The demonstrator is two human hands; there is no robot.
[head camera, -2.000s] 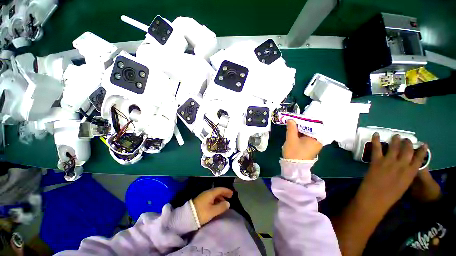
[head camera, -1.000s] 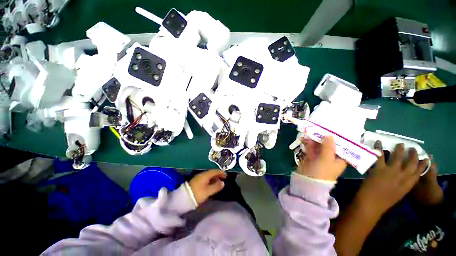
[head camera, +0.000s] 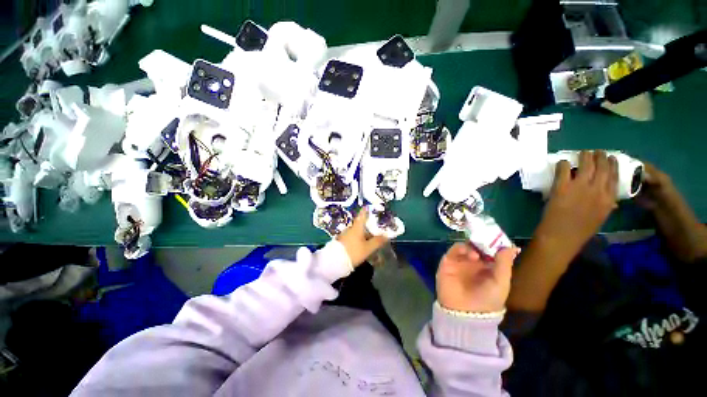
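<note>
White pan-tilt cameras (head camera: 263,85) lie piled on the green bench, with wires and boards showing in their open round ends. My right hand (head camera: 474,271) holds a white adhesive tube (head camera: 488,235) with a magenta mark. The tube's tip is at the open base housing (head camera: 459,211) of a camera lying on the right; whether it touches is unclear. My left hand (head camera: 363,236) is at the bench edge, its fingers around the lower left of another open base housing (head camera: 385,222). Whether it grips this housing is unclear.
At right, a neighbour's hands (head camera: 585,190) are on a white camera (head camera: 629,175). Behind are a black and silver box (head camera: 593,35), a yellow patch (head camera: 622,67) and a black stick (head camera: 659,68). A blue stool (head camera: 242,273) stands below the bench. More cameras (head camera: 74,39) lie at far left.
My left hand has moved from below the bench edge up to an open housing. My right hand has brought the tube down and turned it, its tip now at the right camera's housing.
</note>
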